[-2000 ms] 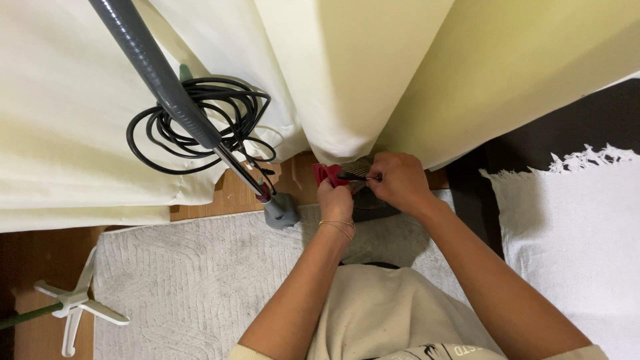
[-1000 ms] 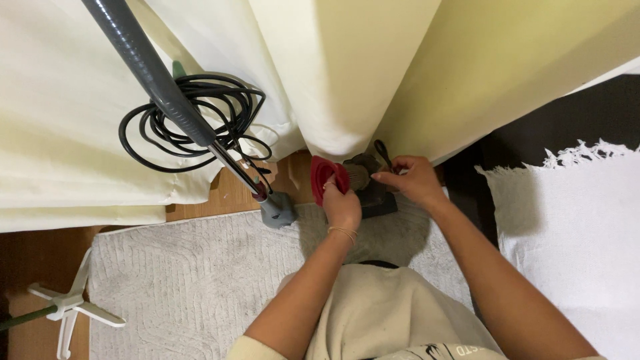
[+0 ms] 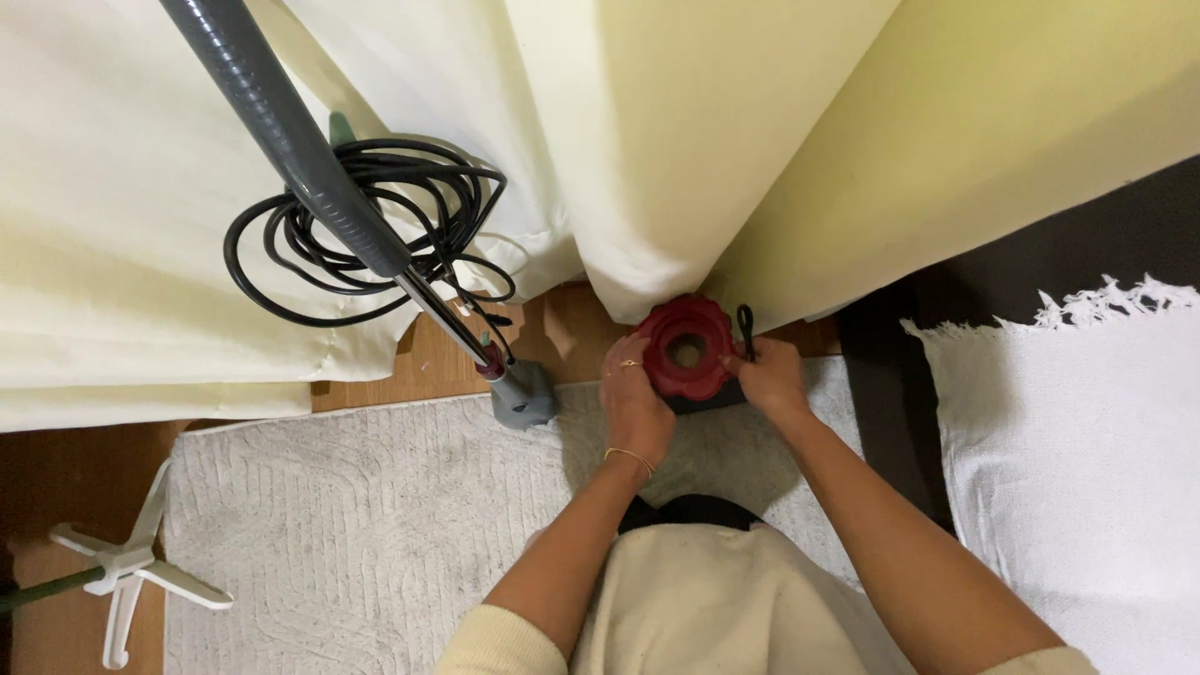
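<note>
A red ring-shaped piece with a scalloped rim [image 3: 660,367] lies between my hands, and something tan shows through its round middle opening. My left hand [image 3: 637,398] grips the piece at its left edge. At its right edge is my right hand [image 3: 771,375], fingers bent near the rim, with a small black loop [image 3: 746,323] standing up from the fingers. Below the red piece a dark block-like object [image 3: 710,398] shows in part. What exactly the right fingers pinch is hard to see.
A steam mop or vacuum with a grey handle [image 3: 281,131], coiled black cable [image 3: 272,253] and grey floor head [image 3: 525,398] stands at left. Cream curtains [image 3: 694,122] hang ahead. A pale rug [image 3: 328,525], white plastic stand feet [image 3: 125,567] and a fringed white cloth [image 3: 1078,422] surround me.
The red piece, folded or tilted in my left hand before, now faces up, spread flat over the dark object. My right hand has come to its right edge.
</note>
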